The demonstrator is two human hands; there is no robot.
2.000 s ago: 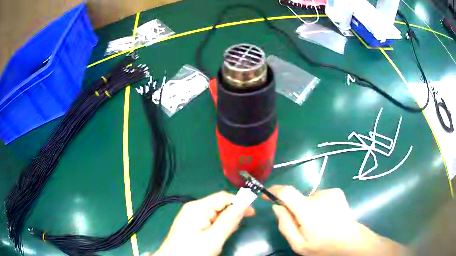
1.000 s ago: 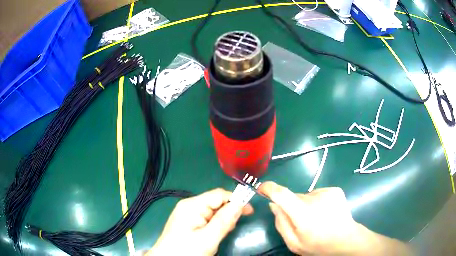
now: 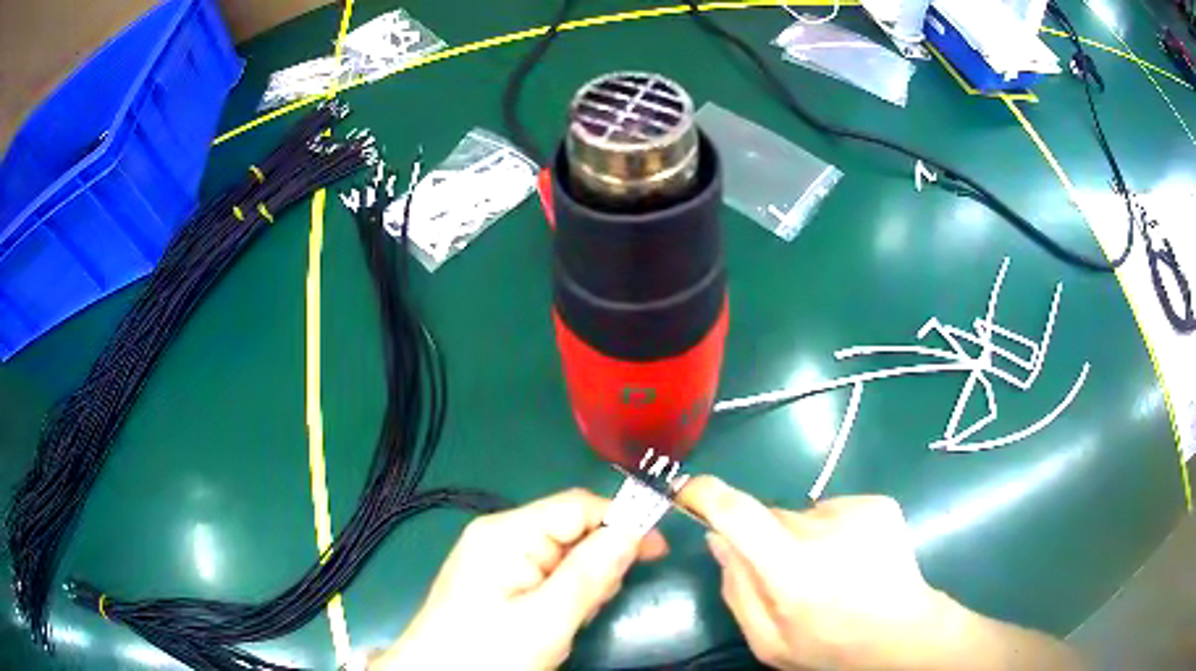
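Observation:
My left hand (image 3: pixel 531 570) pinches white sleeves (image 3: pixel 636 506), side by side at black cable ends, at the lower centre. Several silvery-white tips (image 3: pixel 658 463) stick up past them. My right hand (image 3: pixel 800 557) touches the work from the right, with a thin dark item (image 3: pixel 652 481) between its fingers lying across the tips. Most of that item is hidden, so I cannot tell what it is. Black cables (image 3: pixel 453 499) run from the bundle toward my left hand.
A red-and-black heat gun (image 3: pixel 639 275) stands nozzle up just beyond my hands. A large cable bundle (image 3: pixel 131 347) and blue bin (image 3: pixel 112 171) are at left. White tubing (image 3: pixel 971 367) lies right, clear bags (image 3: pixel 767 171) behind, and a power cord (image 3: pixel 866 142) curves behind.
The dark item in my right hand has swung from pointing up-left over the tips to lying low across them. The tips now show above it. The view has shifted slightly.

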